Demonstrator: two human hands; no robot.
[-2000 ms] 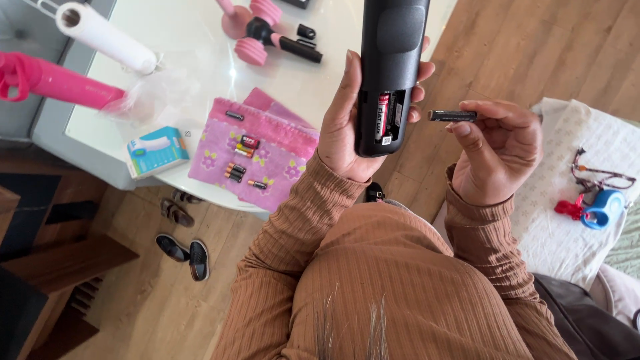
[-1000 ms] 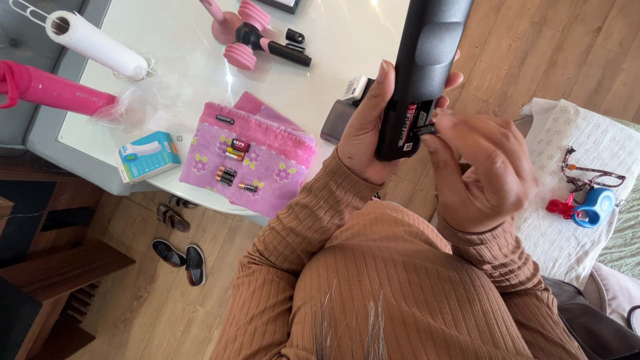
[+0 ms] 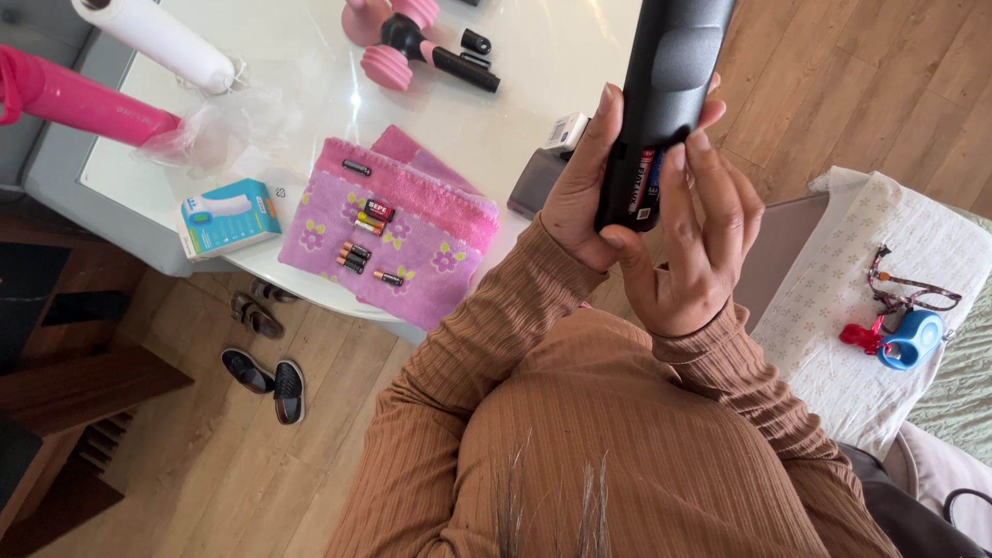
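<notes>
My left hand [image 3: 581, 190] holds a black handheld device [image 3: 674, 77] with its battery compartment uncovered. Inside the compartment a red and white battery [image 3: 642, 180] shows, with part of a blue one [image 3: 658, 174] beside it. The fingertips of my right hand [image 3: 694, 232] touch the device at the compartment's edge, the thumb at its lower end; whether they grip anything else is hidden. On the table, a folded pink and purple flowered towel [image 3: 314, 267] bears several loose batteries, among them a black one [image 3: 356, 167] near its upper edge.
A glass-topped table [image 3: 310, 46] holds a blue and white box [image 3: 229, 218], a pink bottle [image 3: 93, 97], a white roll [image 3: 159, 43], a pink and black massager [image 3: 407, 39] and a grey case [image 3: 536, 182]. A blue retractable leash [image 3: 918, 341] lies on a cloth at right.
The small black battery that my right fingers held clear of the device, then brought to its compartment, no longer shows between them. My right fingers now rest against the device.
</notes>
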